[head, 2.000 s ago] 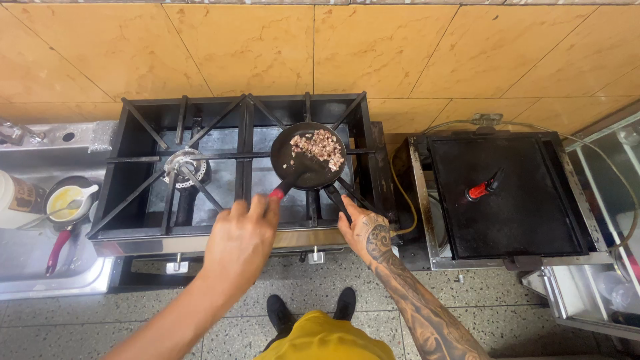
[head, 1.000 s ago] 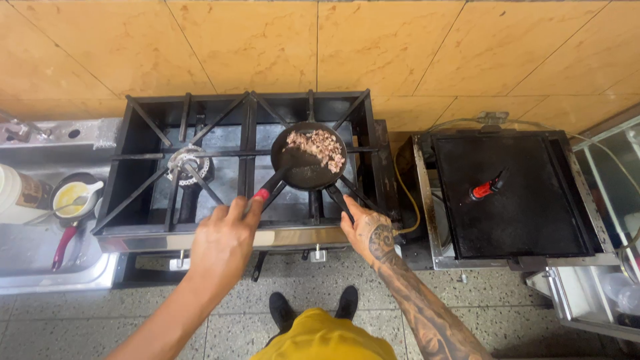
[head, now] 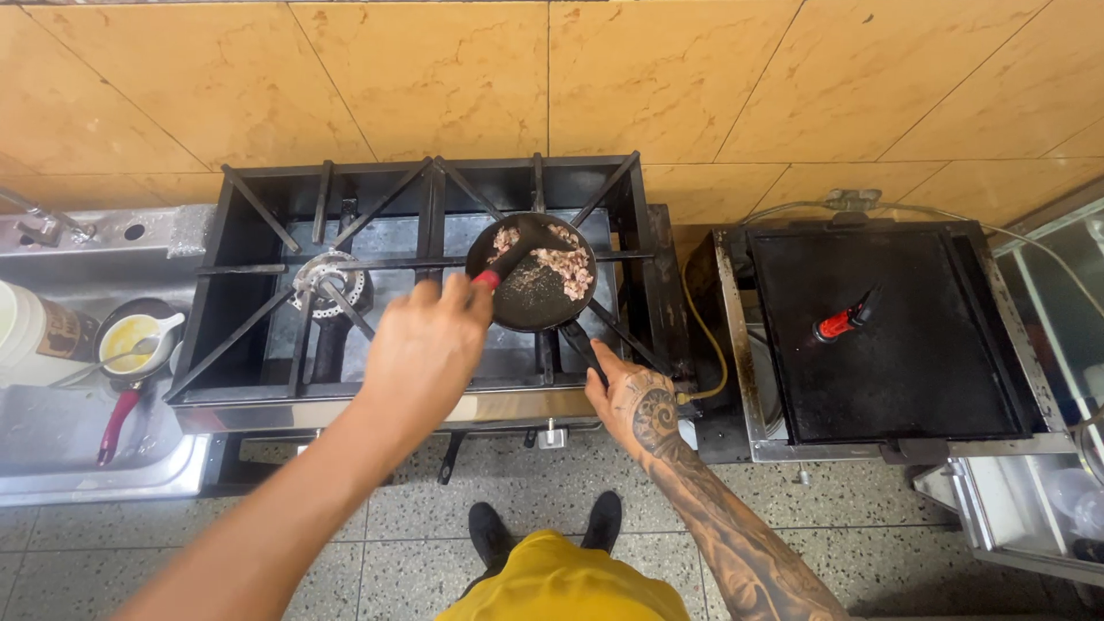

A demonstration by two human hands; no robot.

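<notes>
A small black frying pan [head: 536, 312] rests on the right burner grate of a two-burner gas stove [head: 500, 407]. Chopped meat [head: 571, 269] lies along the pan's back and right side, with crumbs near its middle. My left hand [head: 431, 332] grips the red end of a black spatula [head: 520, 250], whose dark head reaches into the meat at the back of the pan. The pan's black handle [head: 585, 347] is held in my right hand [head: 628, 392], at the stove's front edge. The burner flame cannot be made out.
At left, a steel sink [head: 164, 466] holds a white bucket [head: 26, 332] and a red-handled pan [head: 121, 423] with a white bowl [head: 134, 343] of yellow liquid and a spoon. At right, a red and black object [head: 841, 323] lies on a flat griddle [head: 897, 388]. A hose [head: 718, 345] runs between the appliances.
The spatula's head has moved from the pan's left side to the back, among the meat. The meat has shifted, with some now apart at the back left. My right hand stays on the handle.
</notes>
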